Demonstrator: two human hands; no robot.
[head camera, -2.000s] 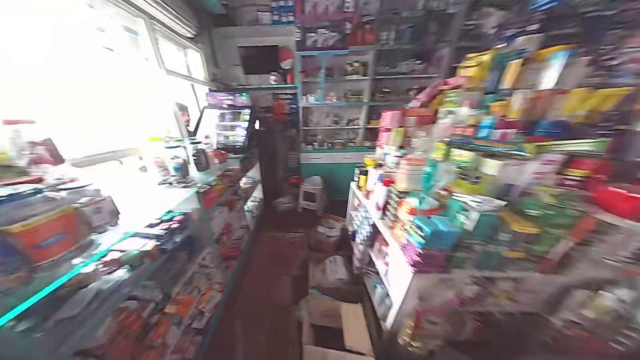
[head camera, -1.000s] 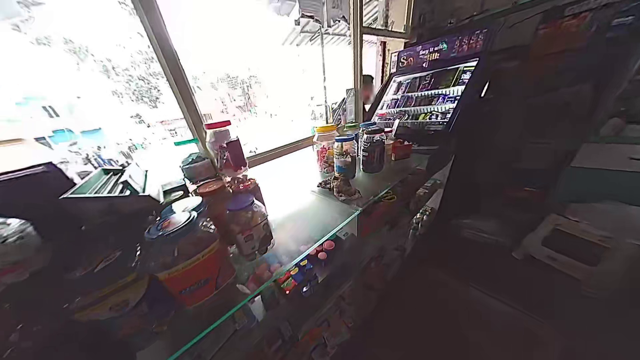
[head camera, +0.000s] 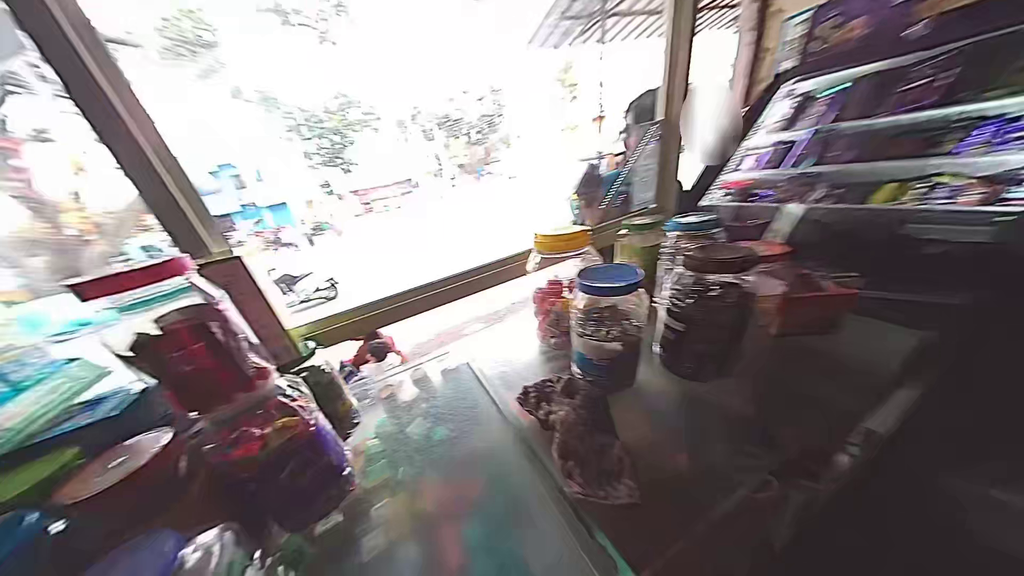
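Neither of my hands shows in the head view. A glass-topped counter (head camera: 472, 472) runs below an open window. On it stand a plastic jar with a blue lid (head camera: 610, 328), a jar with a yellow lid (head camera: 556, 280) and a dark-filled jar with a brown lid (head camera: 708, 312). A crumpled dark cloth (head camera: 588, 440) lies in front of them. To the left, a jar with a red lid (head camera: 188, 344) rises above a blurred purple and red package (head camera: 280, 456).
Beyond the jars is an orange-red container (head camera: 808, 304). A display cooler with lit shelves (head camera: 880, 152) stands at the right. Wooden window posts (head camera: 120, 128) frame the bright street, where a parked motorcycle (head camera: 304, 290) and people are visible outside.
The view has swung left from the shop aisle to the window and moved closer to the counter jars. No hand appears in any frame.
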